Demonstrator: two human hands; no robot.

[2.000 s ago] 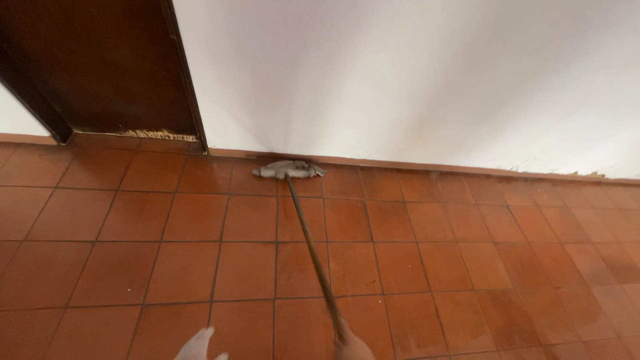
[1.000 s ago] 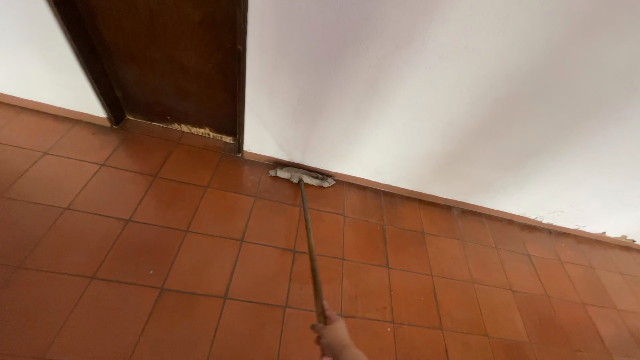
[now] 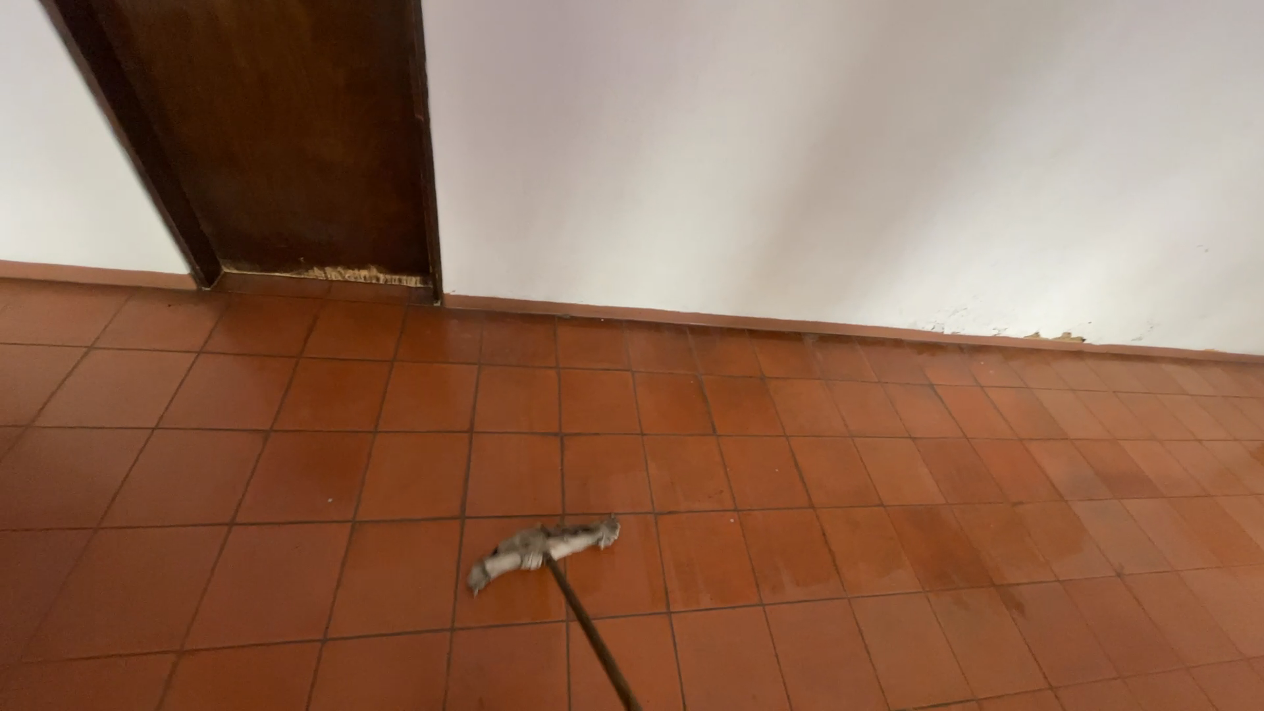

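Observation:
A grey, ragged cloth mop head (image 3: 543,551) lies on the reddish clay floor tiles (image 3: 711,474), low and a little left of the middle of the view. From it a thin brown handle (image 3: 594,632) slants down to the right and leaves the view at the bottom edge. Neither my left hand nor my right hand is in view, so what holds the handle is hidden below the frame. Darker, damp-looking patches show on the tiles right of the mop.
A dark wooden door (image 3: 286,138) with a worn, splintered bottom edge stands at the upper left. The white wall (image 3: 790,148) runs across the back above a reddish baseboard (image 3: 691,318), with peeling paint (image 3: 1057,337) low at the right.
The mop head has moved from the baseboard back across the tiles, toward me. The hand seen on the handle in the earlier frames has left the view.

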